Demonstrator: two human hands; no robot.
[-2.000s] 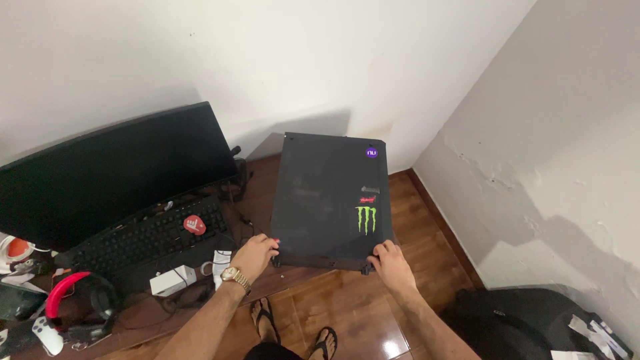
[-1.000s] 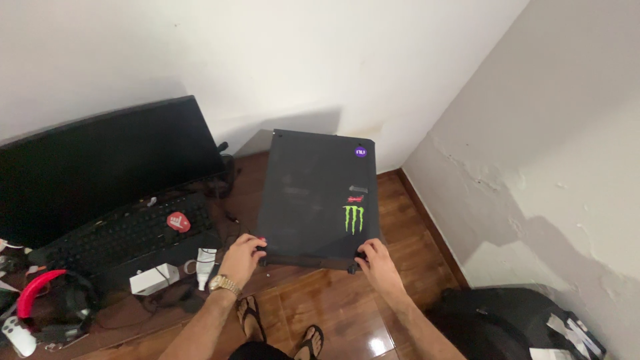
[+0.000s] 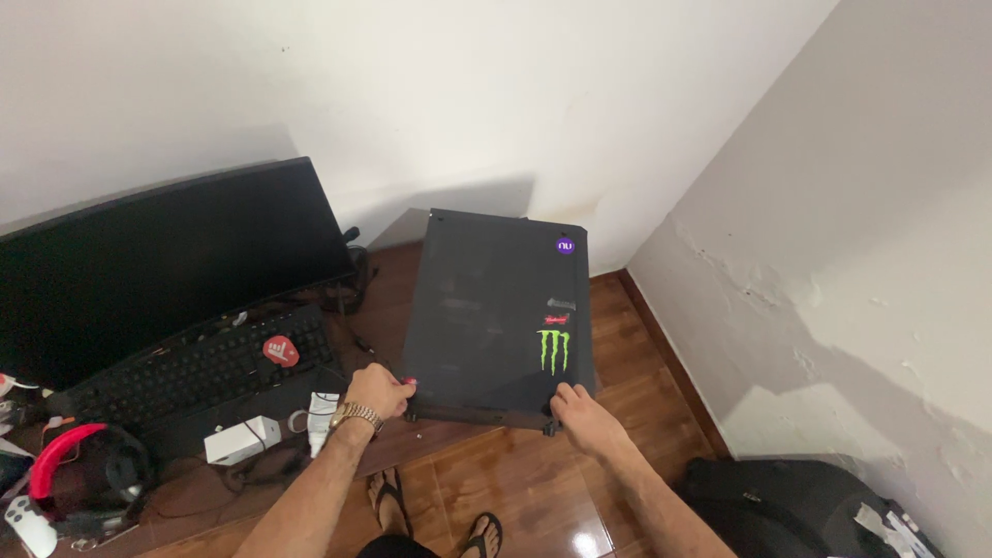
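Note:
A black computer case [image 3: 488, 310] with a flat side panel and several stickers on it stands at the right end of the dark wooden desk [image 3: 387, 287]. My left hand [image 3: 382, 394], with a metal-band watch on its wrist, is at the near left corner of the panel. At the near right corner is my right hand [image 3: 580, 417], its fingers curled near a small black thumbscrew [image 3: 550, 428]. Both hands touch the panel edge; whether the fingers grip it firmly is hard to see.
On the desk to the left are a curved monitor [image 3: 170, 263], a black keyboard [image 3: 209, 364], a white box [image 3: 242, 440], a white tube [image 3: 321, 422], red-and-black headphones [image 3: 85, 473] and a white game controller [image 3: 31, 527]. A black bag [image 3: 790, 504] lies lower right, by the wall.
Both hands remain at the near corners of the panel. The fingers of my right hand are more curled than before. The case shows no plain shift on the desk.

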